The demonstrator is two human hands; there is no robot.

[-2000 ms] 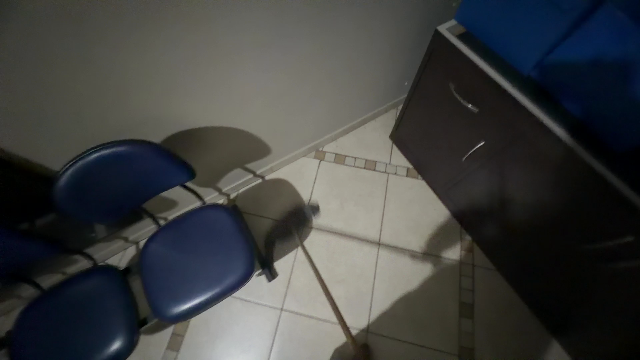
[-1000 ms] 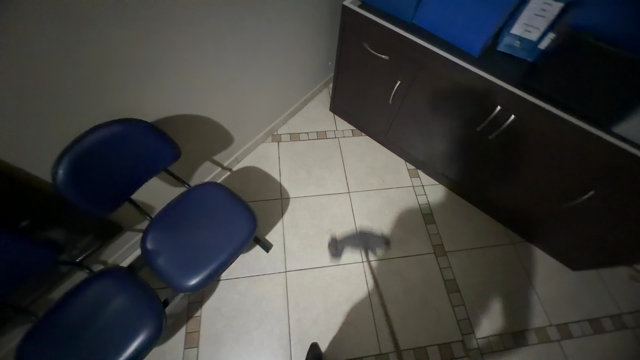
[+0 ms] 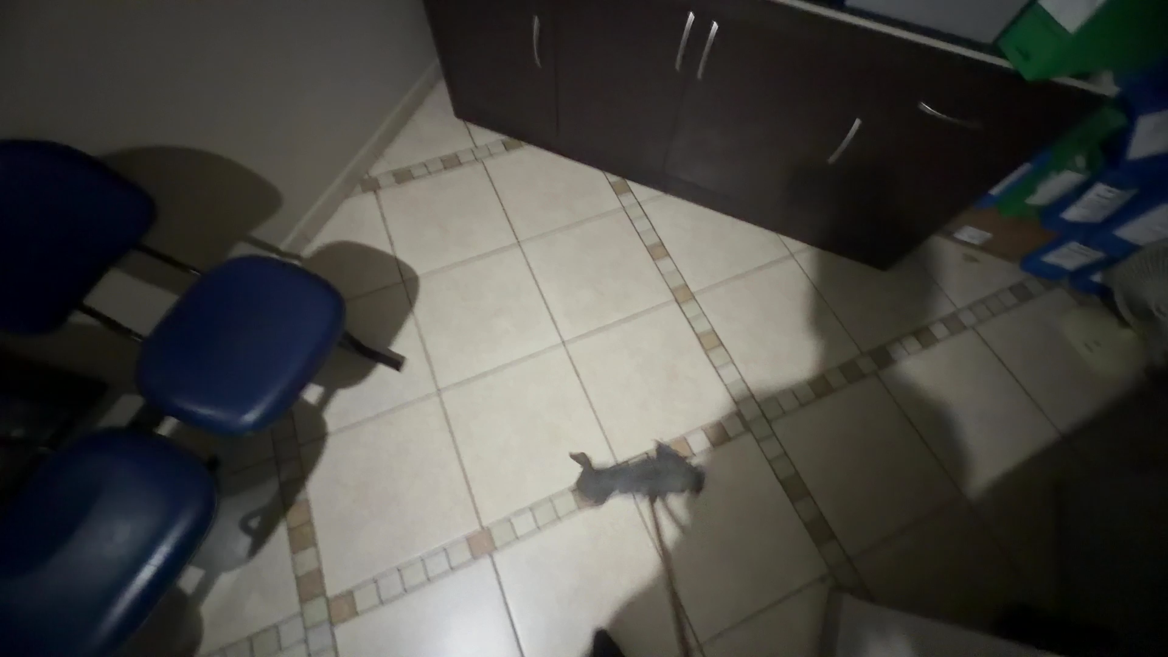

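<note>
Neither my left hand nor my right hand shows in the head view. A long thin wooden stick (image 3: 671, 575) rises from the bottom edge, right of centre, and its far end meets a grey cloth (image 3: 639, 478) lying bunched on the tiled floor (image 3: 502, 365). The cloth lies partly over a strip of small mosaic tiles. Whatever holds the near end of the stick is outside the picture. The dark tip of a shoe (image 3: 604, 642) pokes in at the bottom edge, left of the stick.
Blue padded chairs (image 3: 242, 342) stand joined along the left wall. A dark brown cabinet (image 3: 620, 100) with metal handles runs across the back. Blue and green binders (image 3: 1095, 196) are stacked at the right. A pale flat-topped object (image 3: 903, 630) reaches in at the bottom right.
The cloth and stick have moved over the floor, away from the chairs, onto the mosaic strip. The view has swung right, bringing the stacked binders in.
</note>
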